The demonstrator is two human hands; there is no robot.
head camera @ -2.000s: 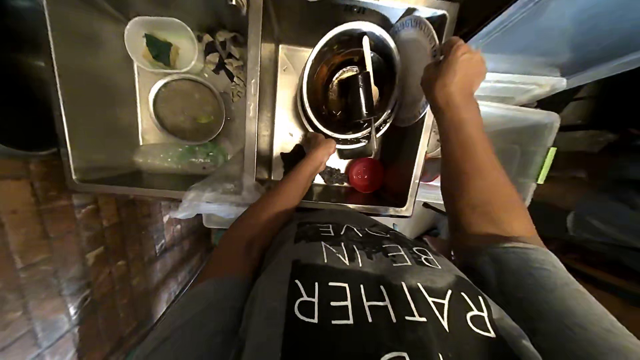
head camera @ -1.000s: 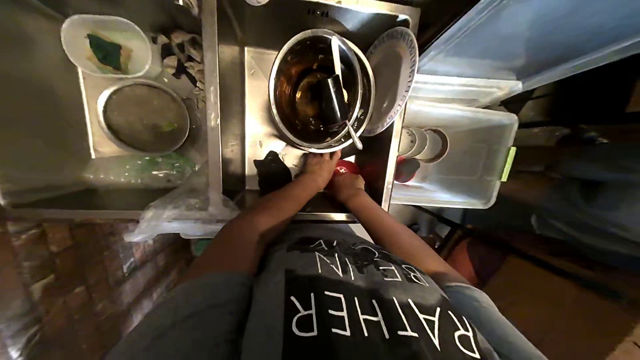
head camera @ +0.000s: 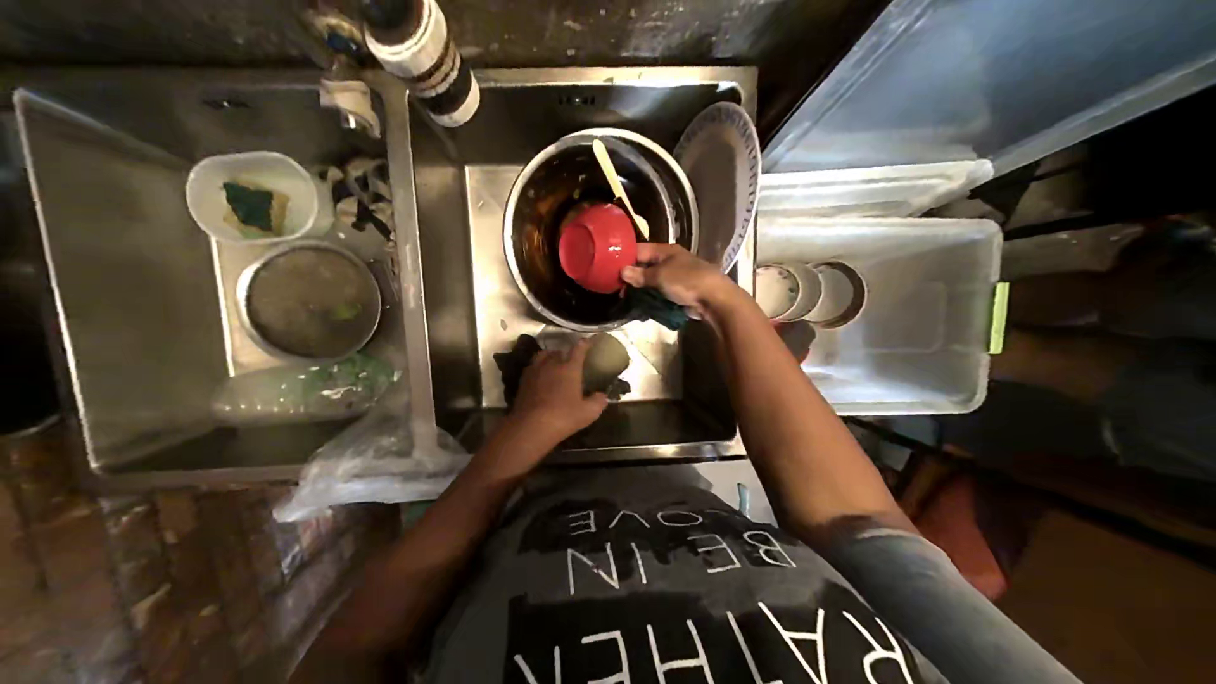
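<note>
My right hand grips a small red bowl over the large metal pot in the right-hand sink basin. A dark green scrubbing cloth hangs under that hand. Inside the pot lies a pale-handled utensil, and dark liquid shows below it. My left hand is low in the same basin, its fingers at a round, dull greenish object; whether it grips that object I cannot tell. Beside the left fingers is a black cloth-like item. A large plate with a patterned rim leans at the basin's right wall.
The left basin holds a plastic tub with a sponge, a round metal pan and a green-tinted plastic bottle. A plastic bag drapes over the front edge. Right of the sink, a clear bin holds several round dishes.
My right hand has left the patterned plate, reached the red bowl low in the basin, and lifted it over the pot. My left hand has moved away from the pot's rim.
</note>
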